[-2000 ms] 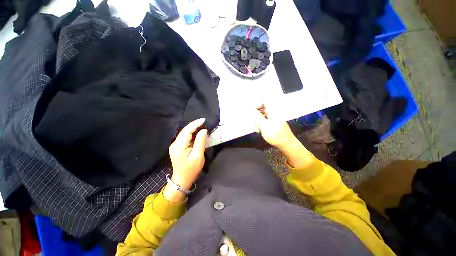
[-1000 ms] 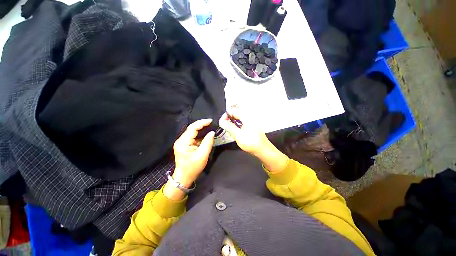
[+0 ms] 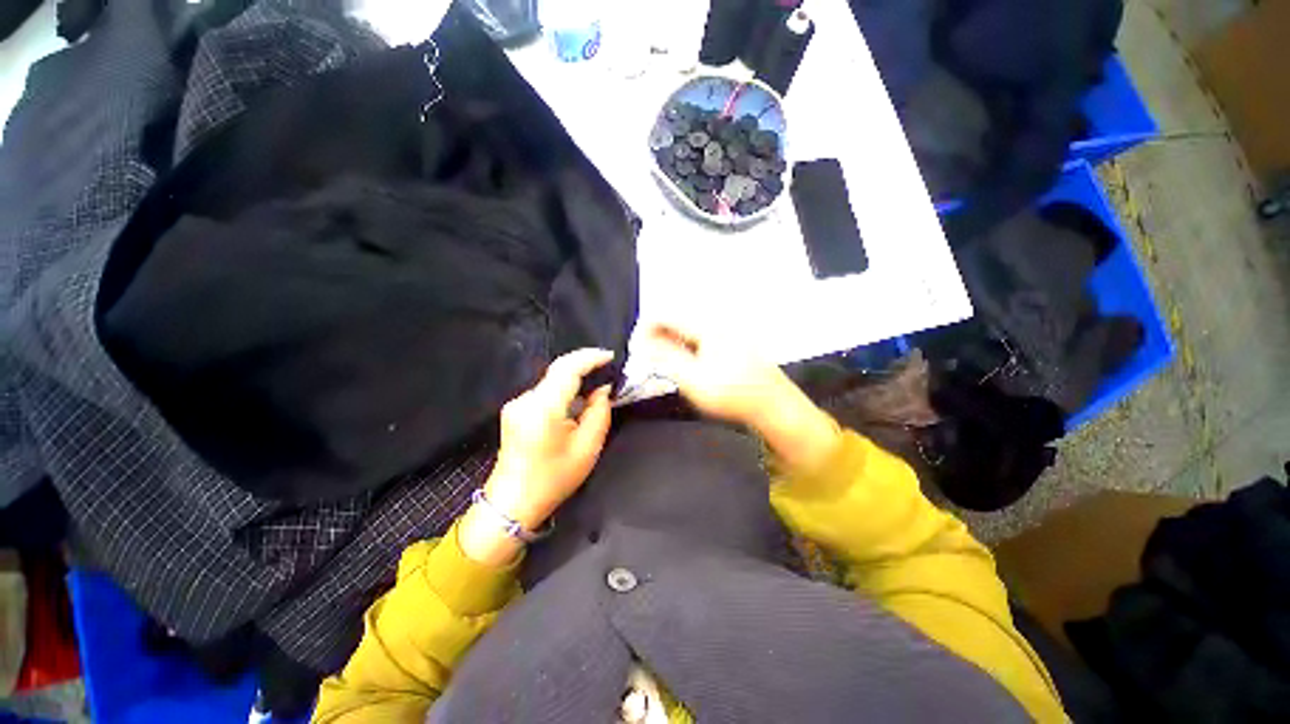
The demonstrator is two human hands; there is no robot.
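The dark checked garment [image 3: 368, 283] lies heaped on the left of the table, its black inside up. My left hand [image 3: 555, 436] pinches its dark edge [image 3: 606, 374] at the table's near edge. My right hand [image 3: 715, 375] is just right of the left, slightly blurred, with its fingers closed. Small reddish-brown snips [image 3: 676, 338] show at its fingers. A needle or thread cannot be made out. The bowl of dark buttons [image 3: 719, 152] stands beyond my hands.
A black smartphone [image 3: 829, 218] lies right of the bowl on the white table [image 3: 884, 304]. Dark thread cones [image 3: 778, 54] and a clear and blue cup or bottle [image 3: 574, 37] stand at the back. Blue crates [image 3: 1140, 311] with dark garments are at right, and another is at lower left.
My right hand has come left from over the table to beside my left hand, then shifted slightly right. My left hand keeps its pinch. The view has shifted a little.
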